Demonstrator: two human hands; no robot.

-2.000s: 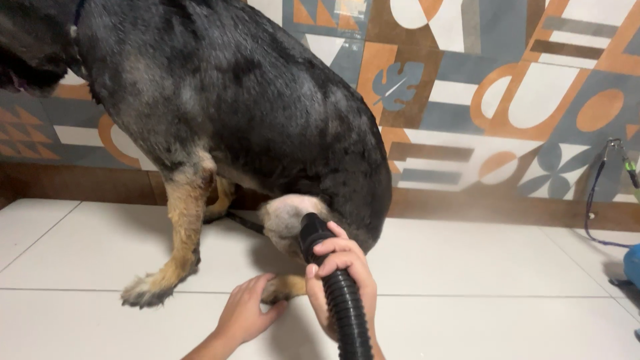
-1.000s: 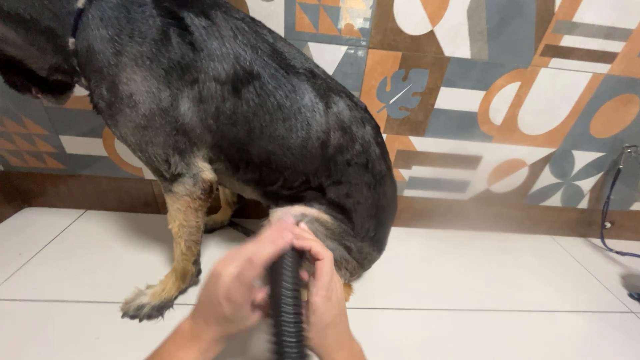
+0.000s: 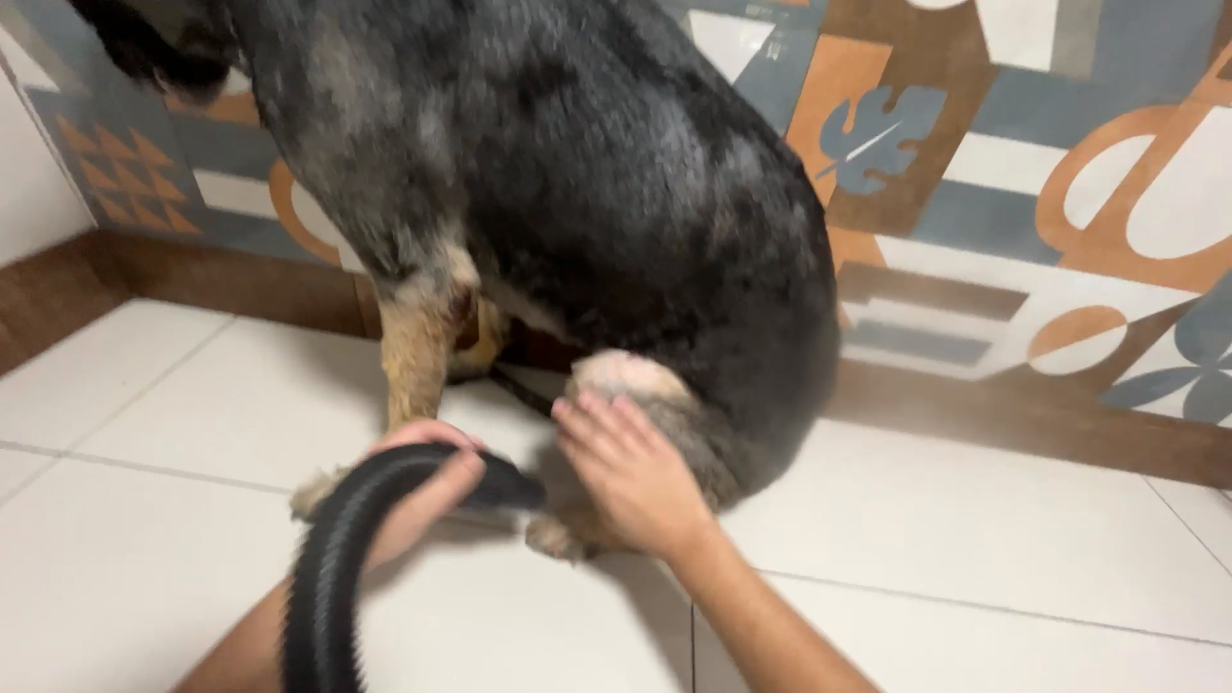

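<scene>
A black and tan dog with damp-looking fur sits side-on, its head toward the upper left. My left hand grips the front end of a black corrugated hose; the hose's dark nozzle points right, at the dog's hind leg just above the hind paw. Flat on the fur of that hind leg rests my right hand, fingers extended, below a pale bare patch. Behind my left hand stands the dog's tan front leg.
White floor tiles lie under the dog. A brown baseboard and a wall of patterned tiles run close behind it. At the far left a white wall meets the patterned one in a corner.
The hose was in my right hand at first; now my left hand holds it, nozzle pointing right. My left hand has left the hind paw, and my right hand lies on the hind leg.
</scene>
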